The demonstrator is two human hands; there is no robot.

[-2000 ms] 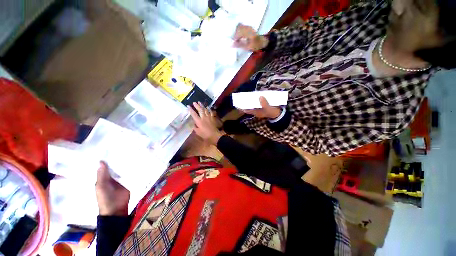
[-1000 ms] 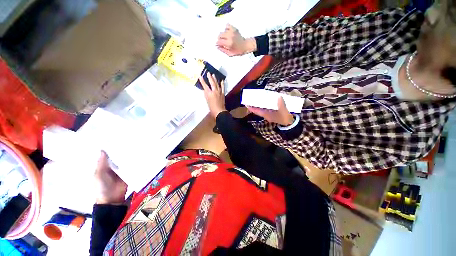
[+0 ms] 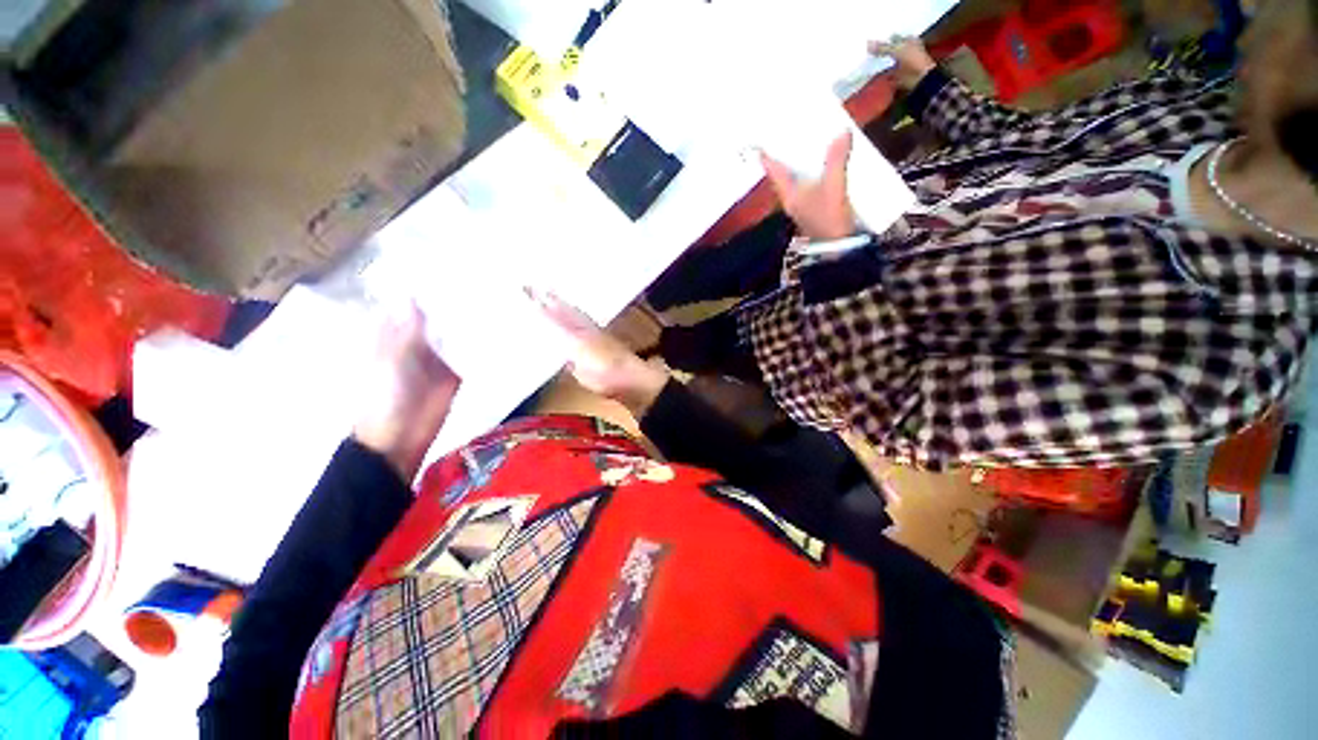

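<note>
White flat pieces, packets or cards, lie on the bench left of centre, so overexposed that their edges merge. My left hand is over them, its fingertips washed out; whether it grips one is hidden by glare. My right hand is at the bench's near edge, fingers pointing towards the left hand over white material; its grip is unclear. A yellow card with a black part lies beyond my hands.
A large open carton stands at upper left, beside red-orange plastic. A pink-rimmed basket and an orange-blue roll are at left. A person in black-and-white check at right holds a white piece.
My right hand has left the black part and come back towards my left hand. My left hand has moved right and further onto the bench. The other person's hands have shifted up and right.
</note>
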